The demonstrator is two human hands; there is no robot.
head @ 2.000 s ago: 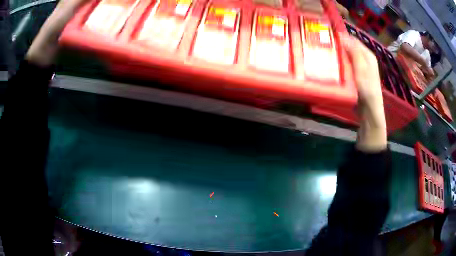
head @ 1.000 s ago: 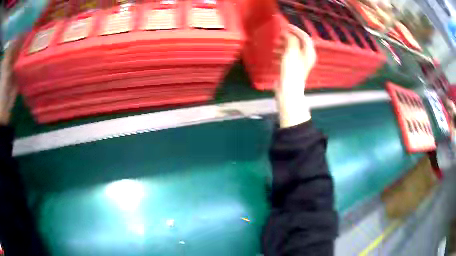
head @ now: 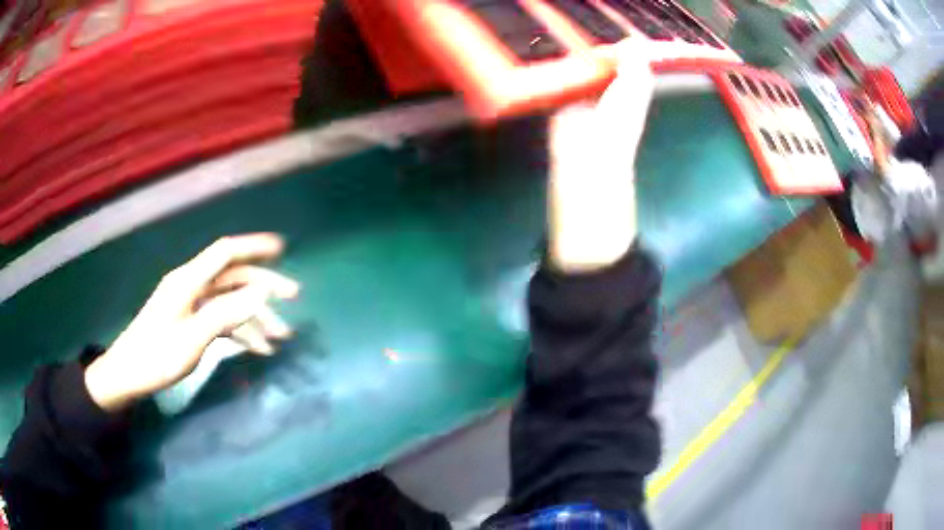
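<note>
A red phone tray with dark-faced phones in its slots is at the top centre, its near corner sticking out over the bench's pale strip. My right hand grips its near edge; the fingers are partly hidden and blurred. My left hand is at the lower left above the green bench, empty, with its fingers apart and slightly bent. It does not touch the tray.
A thick stack of red trays stands at the upper left. Another red tray with phones lies at the right. Beyond the green bench's edge are a brown box and a yellow line on the grey floor.
My left hand has left the left stack's side and come down over the bench. My right hand now holds a tray that juts towards me. The view has swung right.
</note>
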